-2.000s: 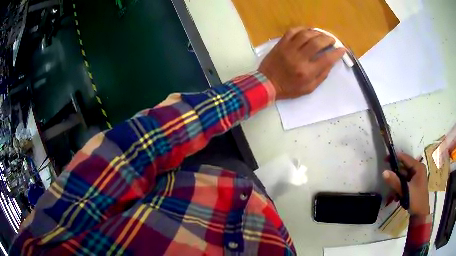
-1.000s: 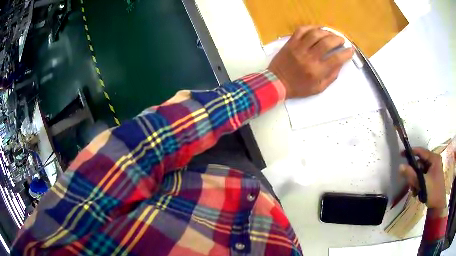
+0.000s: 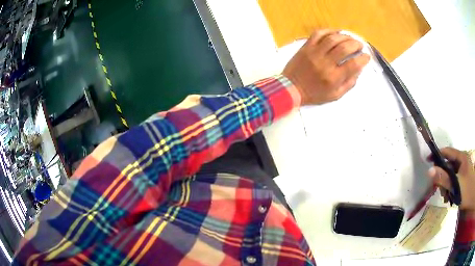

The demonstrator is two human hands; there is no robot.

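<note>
A mustard-tan panel (image 3: 344,21) lies at the top over white sheet material (image 3: 346,111). My right hand (image 3: 452,169), at the right edge, grips the handle end of long black shears (image 3: 409,98), seen edge-on. The blades run up-left to the panel's lower edge, their tip near my left fingers. My left hand (image 3: 328,67) rests on the white sheet below the panel, its fingers bent around a small grey thing (image 3: 350,56) that I cannot identify. A curved white edge shows between those fingers and the blade tip.
A black phone (image 3: 369,220) lies on the pale table (image 3: 312,182) near my body. Small tan pieces (image 3: 426,228) and a thin red pen (image 3: 421,203) lie to its right. The table's metal edge (image 3: 221,49) runs down the left, with green floor (image 3: 151,57) and yellow-black tape beyond.
The whole view has shifted, so the panel and phone sit further right. My right hand and the shears' handle have moved right relative to the phone. My left hand keeps its place by the panel.
</note>
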